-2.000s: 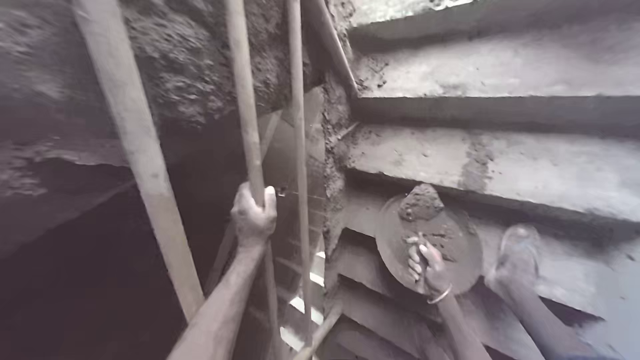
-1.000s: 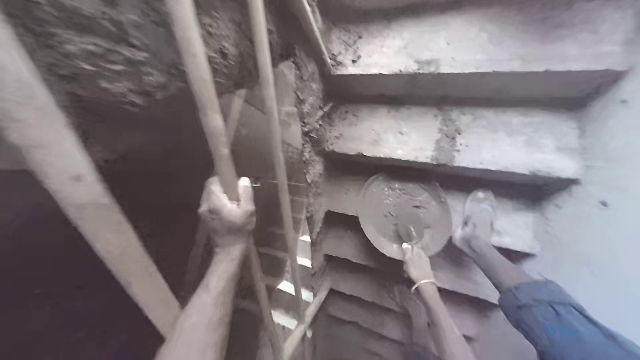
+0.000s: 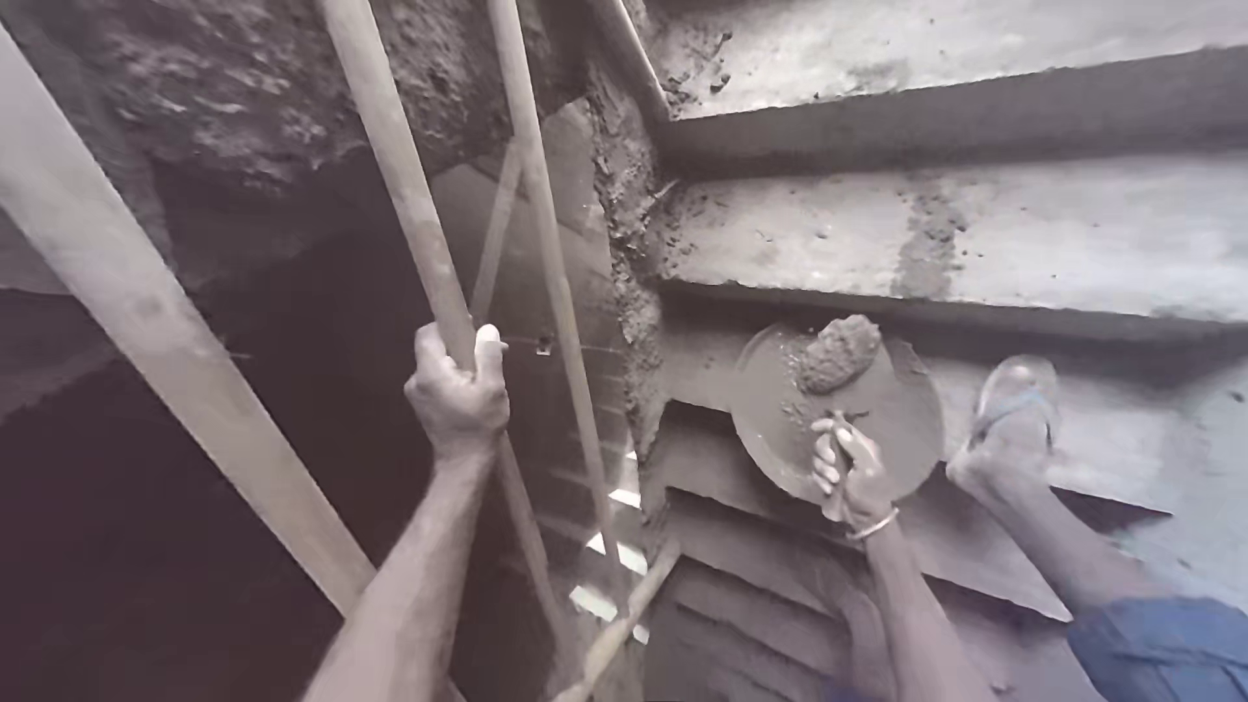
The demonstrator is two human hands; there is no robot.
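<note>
My left hand [image 3: 456, 390] is closed around a slanting wooden pole [image 3: 400, 175], left of the staircase. With its fingers curled on the handle of a trowel, my right hand [image 3: 853, 468] is over a round, shallow pan [image 3: 907, 419]. A lump of wet mortar [image 3: 840, 353] lies at the trowel's far end and hides most of its blade. The pan rests on a concrete step, beside my sandalled foot [image 3: 1019, 414].
Concrete stairs [image 3: 1072, 234] run down toward the bottom of the view, with mortar crumbs on the treads. More wooden poles [image 3: 551, 244] and a wide plank [image 3: 185, 331] stand at the left, beside a dark drop. A rough mortar edge [image 3: 634, 263] borders the stairs.
One second ago the trowel was low in the pan among the mortar; now a lump shows at its far end. My left hand has stayed on the pole.
</note>
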